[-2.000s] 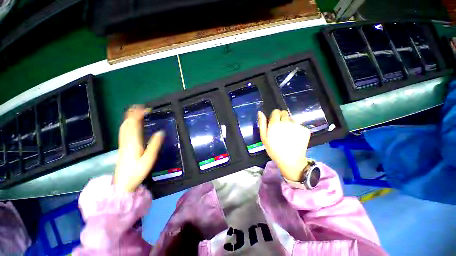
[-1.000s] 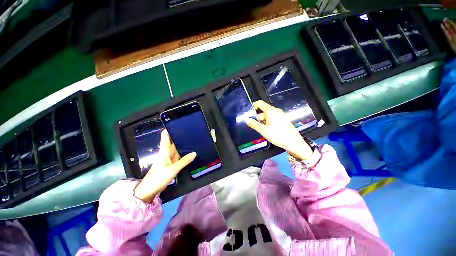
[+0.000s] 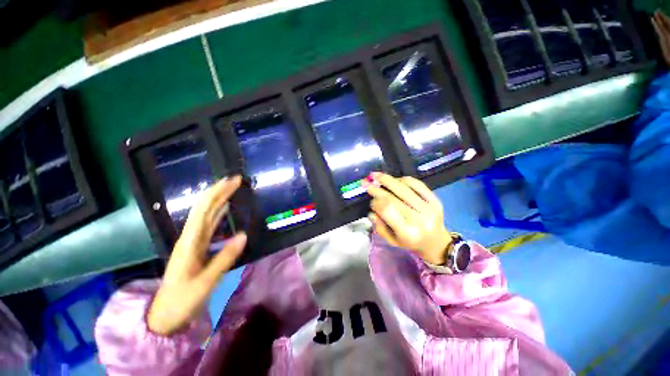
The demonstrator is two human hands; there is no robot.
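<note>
A black foam tray (image 3: 294, 87) lies tilted in front of me with several smartphones face up in its slots. The second smartphone from the left (image 3: 270, 158) and the third (image 3: 341, 132) show red and green bars at their lower ends. The rightmost smartphone (image 3: 422, 110) has a pale strip at its bottom edge. My left hand (image 3: 198, 257) is over the lower part of the leftmost smartphone (image 3: 180, 172), thumb and fingers apart, holding nothing. My right hand (image 3: 408, 217) has its fingertips at the lower end of the third phone, over its bars, and grips nothing visible.
Neighbouring trays of phones lie at the left (image 3: 70, 161) and upper right (image 3: 507, 95). A wooden board (image 3: 147, 29) is at the top left. A person's blue sleeve (image 3: 595, 176) and part of a hand (image 3: 663, 37) are at the right. Blue stools stand below the bench edge.
The second phone, raised at my left hand a second ago, now lies in its slot. My left hand has moved left off it. My right hand has moved down to the third phone's lower end.
</note>
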